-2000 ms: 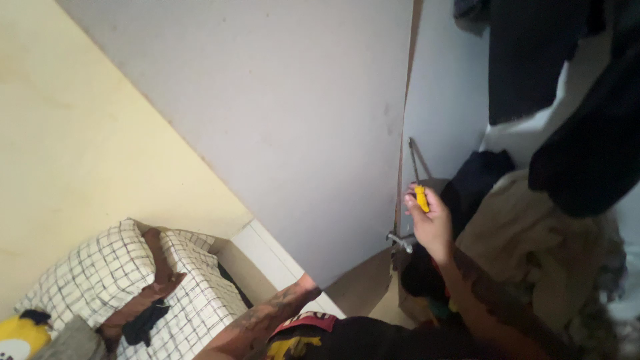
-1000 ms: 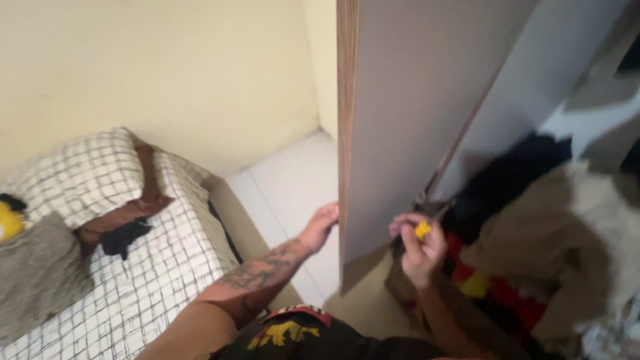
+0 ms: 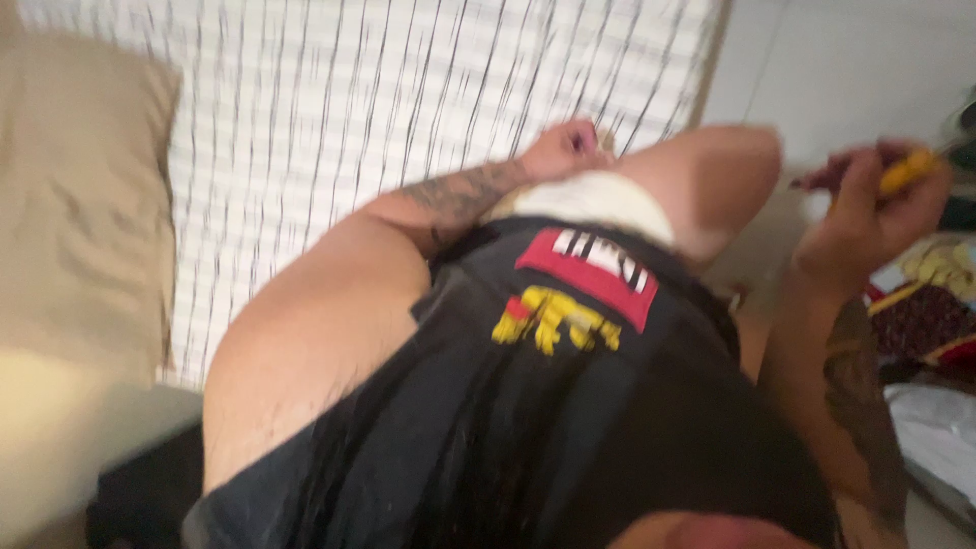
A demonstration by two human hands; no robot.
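Observation:
My right hand (image 3: 873, 202) is at the upper right, its fingers closed around the yellow handle of a screwdriver (image 3: 907, 174); the shaft is blurred. My left hand (image 3: 564, 151) is near my knee, in front of the checked bed sheet (image 3: 427, 84), with its fingers curled. Something small and pale lies at its fingertips, too blurred to name, and whether the hand holds it cannot be told. My black shirt (image 3: 473, 412) with a red and yellow print fills the lower middle.
A beige pillow (image 3: 84, 213) lies on the bed at the left. Pale floor tiles (image 3: 816, 69) show at the upper right, beyond the bed's edge. Colourful cloth (image 3: 923, 320) and a pale grey item (image 3: 934, 427) are low at the right.
The view has swung down and left to my body and the bed. My left hand has left the edge of the wooden panel, which is out of view. My right hand keeps the screwdriver.

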